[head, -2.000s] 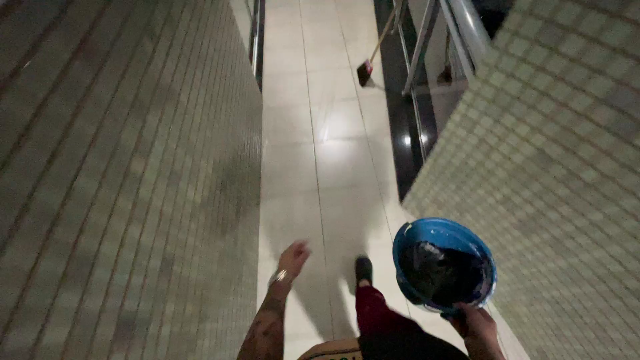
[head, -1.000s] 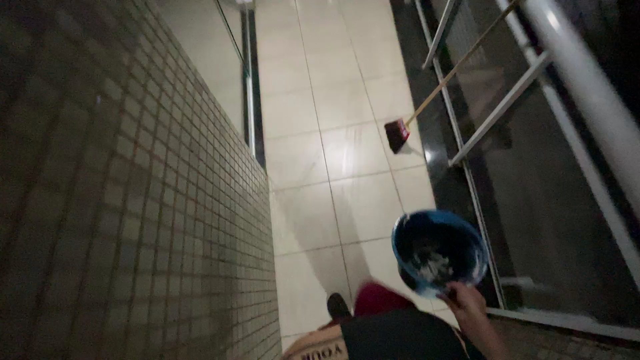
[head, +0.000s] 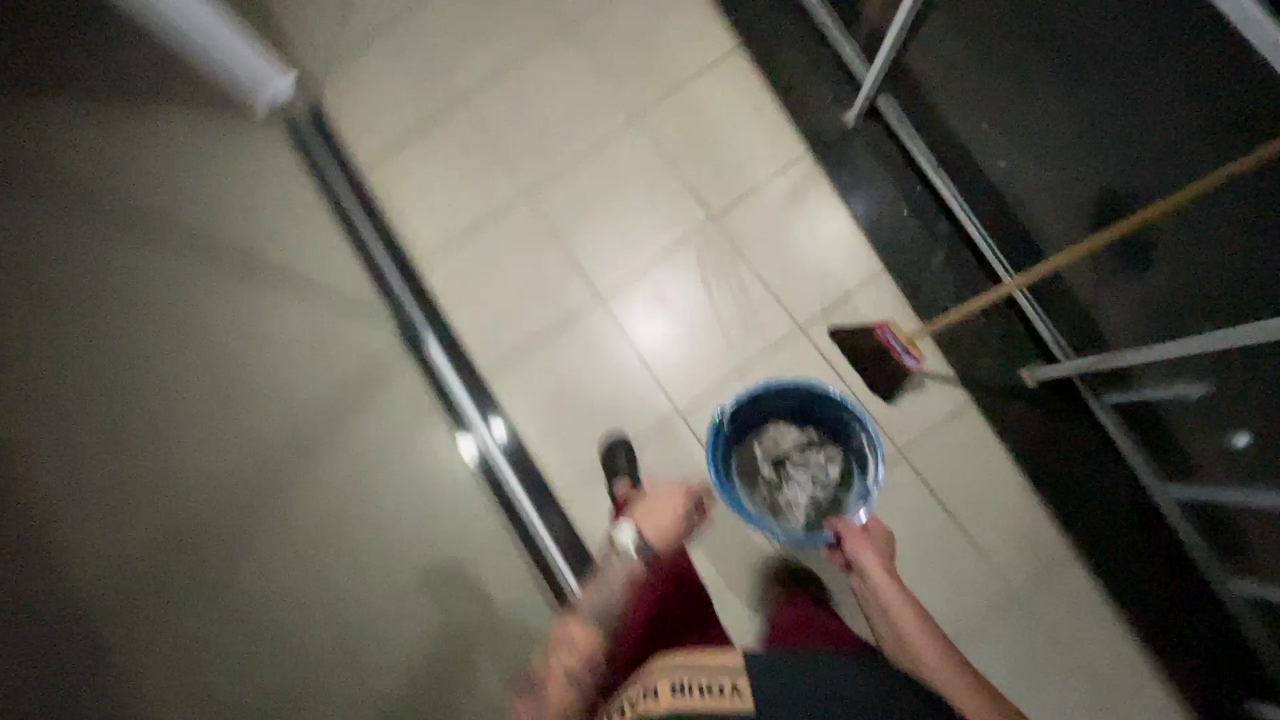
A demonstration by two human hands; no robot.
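Observation:
My right hand (head: 862,545) grips the near rim of a blue plastic bucket (head: 722,455), and the bucket hangs above the tiled floor. Inside it lies a crumpled grey-white cloth (head: 795,470), apparently in dark water. My left hand (head: 672,515), blurred and with a watch at the wrist, is just left of the bucket with a small gap between them; its fingers look curled, but whether they are closed is not clear. Beyond the bucket, to the right, a broom (head: 878,358) with dark bristles and a long wooden handle (head: 1100,245) leans out over the floor's dark border.
Pale floor tiles (head: 640,230) run ahead between a metal-and-black track (head: 440,370) beside a glassy panel on the left and a black stone border (head: 900,220) on the right. White metal bars (head: 1150,352) stand along the right side. My feet are below, one in a dark shoe (head: 619,457).
The tiled walls at the sides have gone out of view as I walked forward, and the broom is nearer. My left hand, out of view one second ago, shows again. The bucket stays in my right hand.

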